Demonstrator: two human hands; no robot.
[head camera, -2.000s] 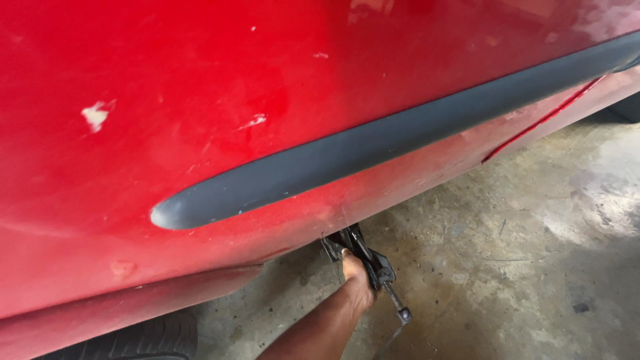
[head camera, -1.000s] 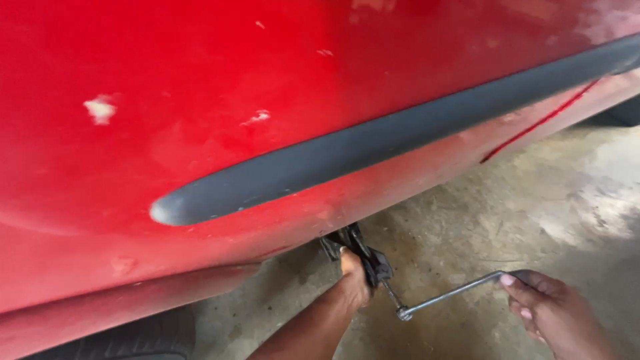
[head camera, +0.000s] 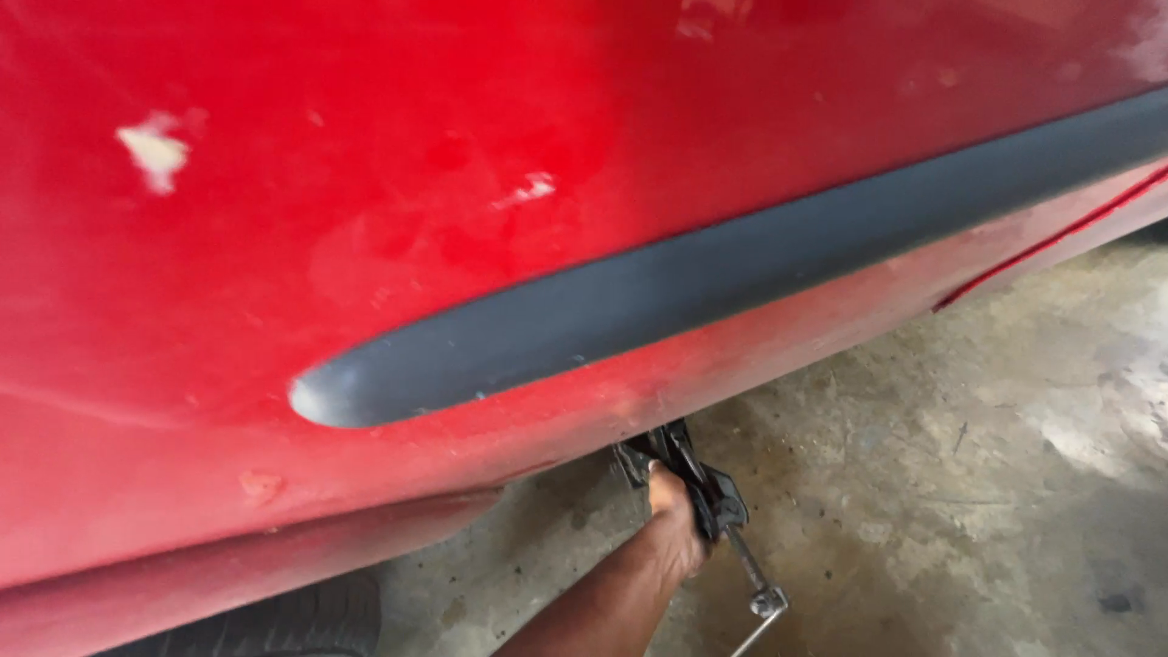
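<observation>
My left hand (head camera: 677, 516) grips a black scissor jack (head camera: 707, 488) at the lower edge of a red car body (head camera: 411, 228). The top of the jack is hidden under the sill. From its outer end a metal screw shaft (head camera: 748, 557) slants down to the right. A metal crank handle (head camera: 759, 631) is hooked to the end of that shaft and runs out of the bottom of the frame. My right hand is out of view, so what it holds does not show.
A dark moulding strip (head camera: 639, 292) crosses the scuffed red panel. A tyre (head camera: 301, 616) shows at the lower left beneath the bodywork. The stained concrete floor (head camera: 958, 474) spreads to the right of the jack.
One second ago my right hand held the crank handle out to the right; now the handle points down and left, and that hand is out of view. My left hand has stayed on the jack.
</observation>
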